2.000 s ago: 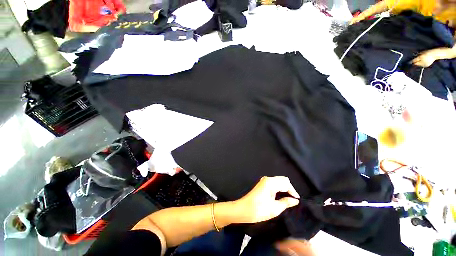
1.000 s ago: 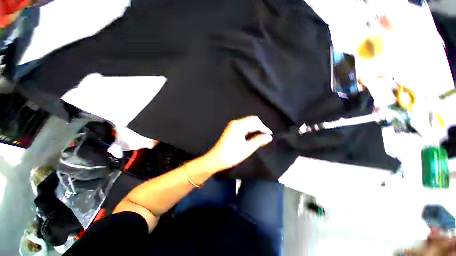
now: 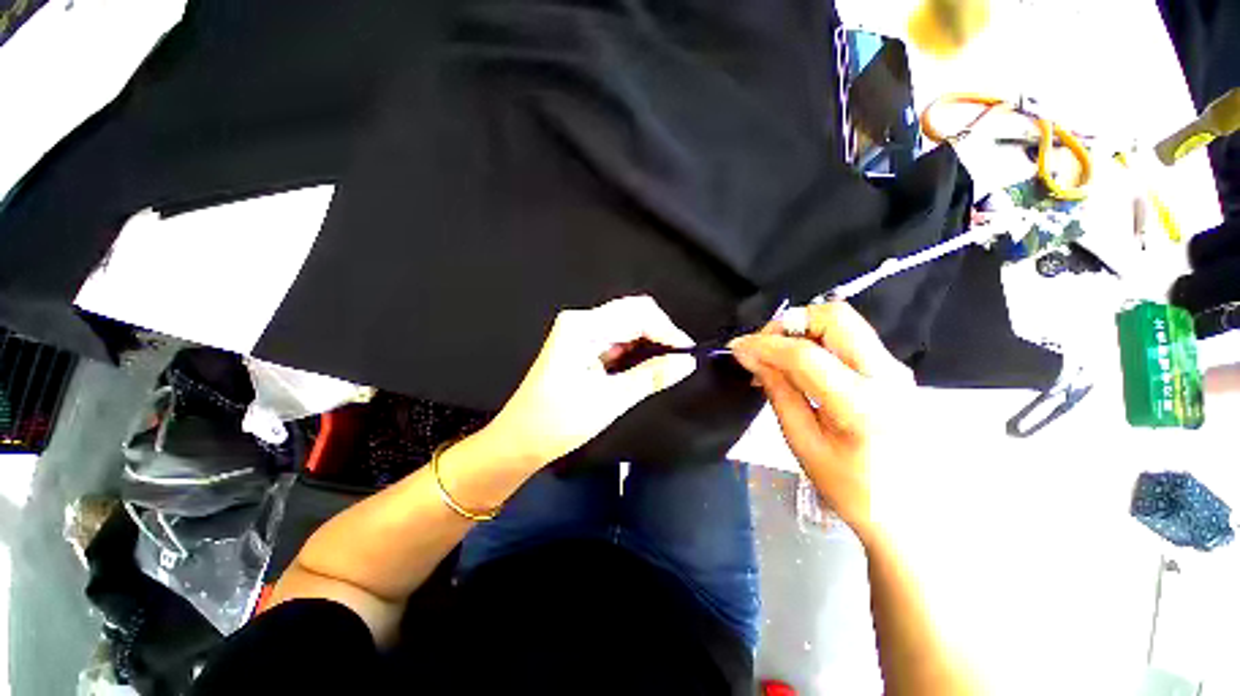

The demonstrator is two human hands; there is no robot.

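Observation:
The black garment [image 3: 517, 177] is spread over the table, its near edge over my lap. My left hand [image 3: 598, 374] pinches a narrow fold of it between thumb and fingertips. My right hand [image 3: 830, 388] is just right of it, fingertips together on a thin glinting needle [image 3: 721, 352] that points at the fold. The thread cannot be made out. Small dark snips [image 3: 1048, 403] lie on the table right of my right hand. A pale narrow strip [image 3: 918, 258] lies across the cloth beyond my right hand.
Orange-handled scissors [image 3: 1065, 161], a smartphone [image 3: 881, 102] and a yellow round object [image 3: 948, 19] lie upper right. A green box [image 3: 1160, 364] and a dark blue faceted object [image 3: 1182, 510] lie at the right. A grey-black bag [image 3: 204, 456] is at the lower left.
My right hand has come in from the lower right to beside my left hand, with the needle. The snips now show on the table. My left hand still pinches the cloth; the view has shifted.

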